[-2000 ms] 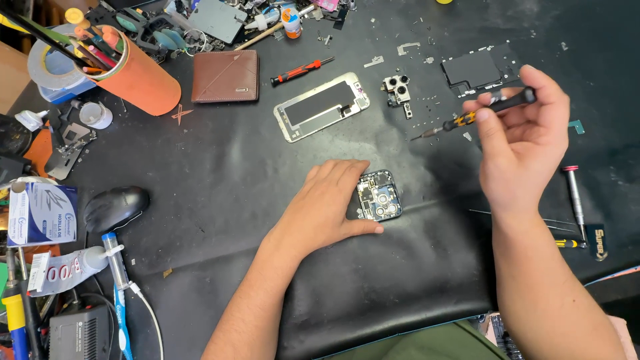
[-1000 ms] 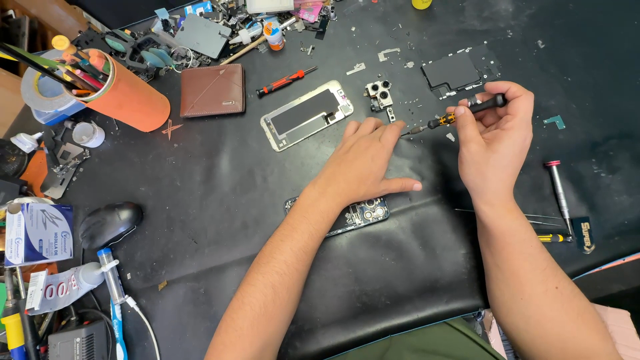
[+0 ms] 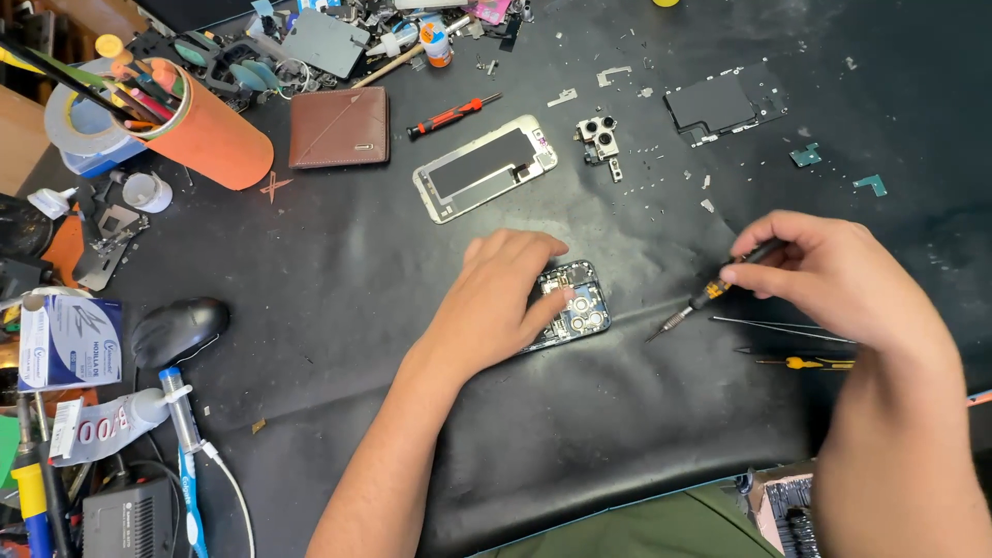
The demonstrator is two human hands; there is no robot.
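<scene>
An opened smartphone (image 3: 585, 298) lies on the black mat with its inner boards showing. My left hand (image 3: 496, 302) rests over its left part, fingers around the frame and thumb on the inside; the palm hides much of it. A precision screwdriver (image 3: 709, 292) with a dark and yellow handle is held in my right hand (image 3: 814, 271), its tip pointing down and left, to the right of the phone and apart from it. Beyond the phone lie a metal phone frame plate (image 3: 474, 192), a camera module (image 3: 598, 139) and a black shield plate (image 3: 713, 105), with tiny screws between.
A red screwdriver (image 3: 453, 116), a brown wallet (image 3: 339, 128) and an orange pencil cup (image 3: 209, 128) stand or lie at the upper left. A computer mouse (image 3: 180, 332) and a soldering iron (image 3: 31, 488) are at left. Tweezers (image 3: 783, 329) lie near my right wrist.
My left hand was reaching toward the screwdriver's tip one second ago and is now back on the phone. My right hand and the screwdriver have moved down, away from the loose screws.
</scene>
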